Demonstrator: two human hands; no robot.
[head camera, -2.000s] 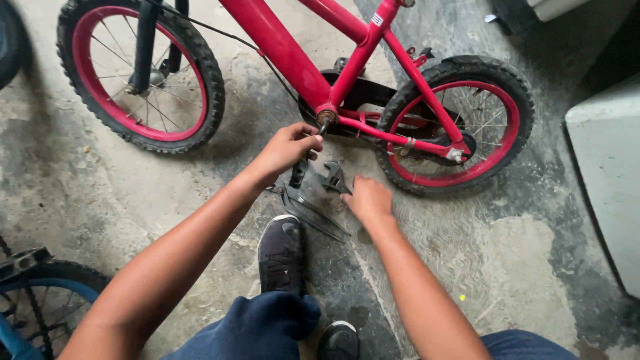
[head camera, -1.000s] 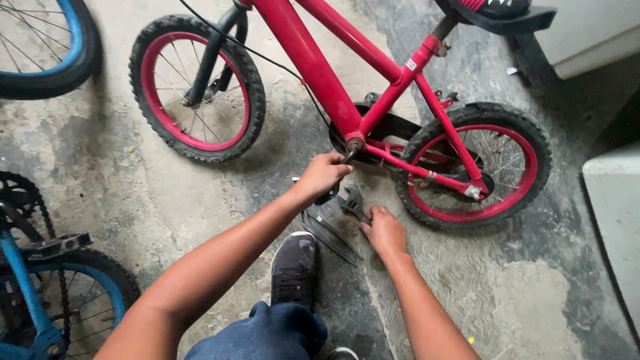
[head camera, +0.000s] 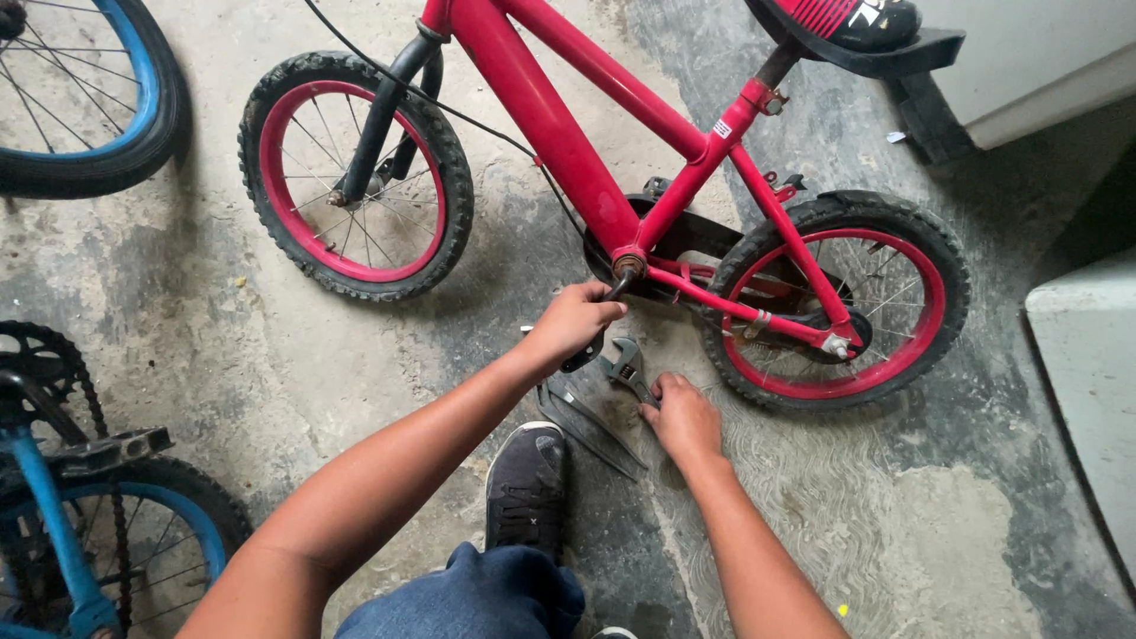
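A red children's bicycle (head camera: 555, 124) stands across the upper middle. My left hand (head camera: 575, 327) grips its black crank arm (head camera: 622, 284) just below the bottom bracket; a black pedal (head camera: 583, 353) shows partly under the fingers. In my right hand (head camera: 685, 415) is the handle of an adjustable wrench (head camera: 629, 366), its jaw pointing up and left, close to the pedal. Whether the jaw touches the pedal cannot be told. Beneath the hands, pliers with long handles (head camera: 590, 428) lie on the concrete floor.
My shoe (head camera: 529, 484) is just below the pliers. A blue bicycle (head camera: 40, 497) stands at lower left, and a blue-rimmed wheel (head camera: 142, 80) at upper left. Pale boxy objects stand at upper right (head camera: 1021, 62) and right (head camera: 1092, 328). The red bicycle's rear wheel (head camera: 941, 293) is right of my right hand.
The view has shifted, bringing more of the blue bicycle and the red one's saddle into sight. Both hands keep their holds on the crank arm and wrench.
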